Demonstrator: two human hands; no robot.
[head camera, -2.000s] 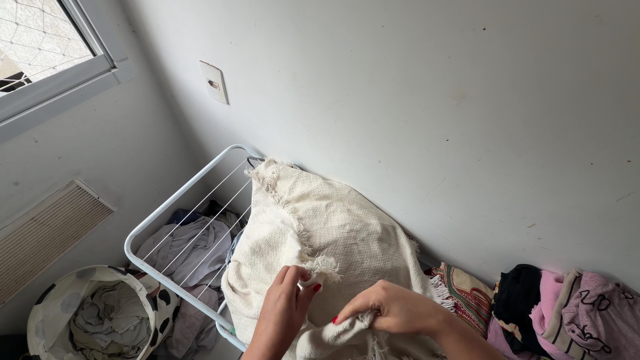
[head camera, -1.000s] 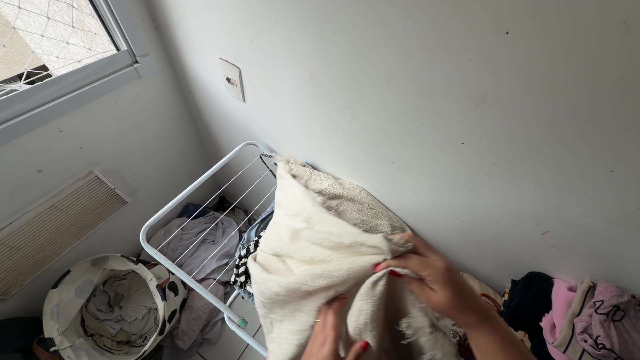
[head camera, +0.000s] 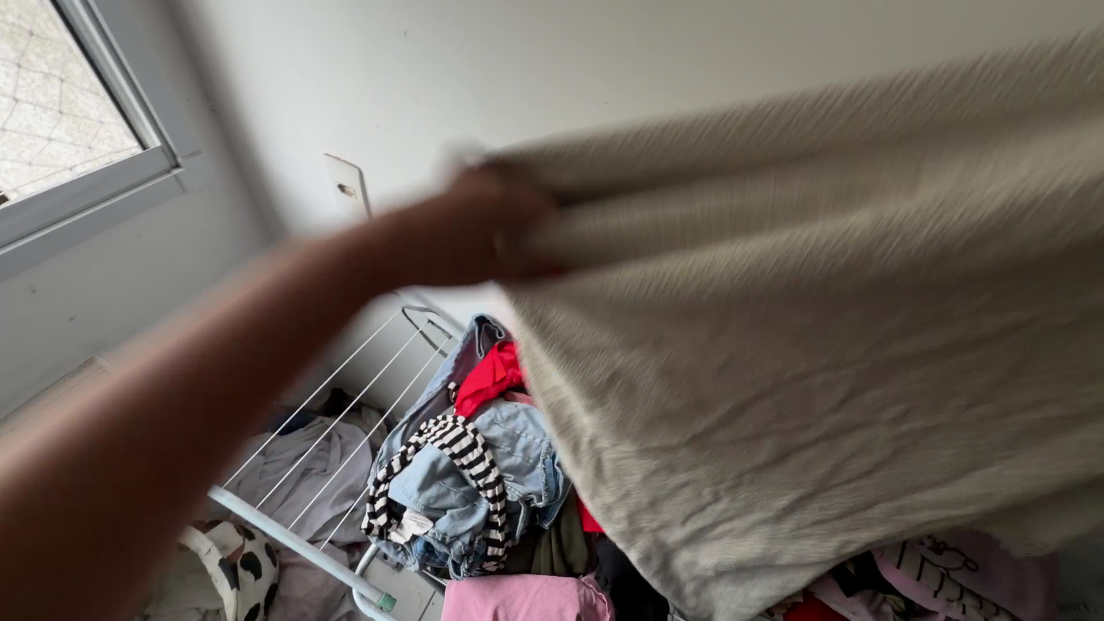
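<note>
A cream woven cloth (head camera: 802, 362) hangs stretched across the right half of the view, blurred along its top. My left hand (head camera: 509, 216), also blurred, is closed on the cloth's upper left corner, in front of the wall. My right hand is out of the frame. Below and left of the cloth, denim clothes (head camera: 457, 492), a black-and-white striped cloth (head camera: 470, 448) and a red garment (head camera: 490, 378) lie heaped on the drying rack.
The white drying rack (head camera: 302, 543) stands by the wall, with grey clothes (head camera: 302, 470) beyond its wires. A spotted fabric basket (head camera: 250, 565) is at lower left. Folded pink cloth (head camera: 526, 599) and other pink garments (head camera: 957, 573) lie along the bottom. A wall socket (head camera: 347, 185) and window (head camera: 69, 103) are at left.
The cream cloth, bunched over the rack before, is now lifted and spread out to the right. My left hand has risen with its corner. The denim and red clothes are uncovered; my right hand has left view.
</note>
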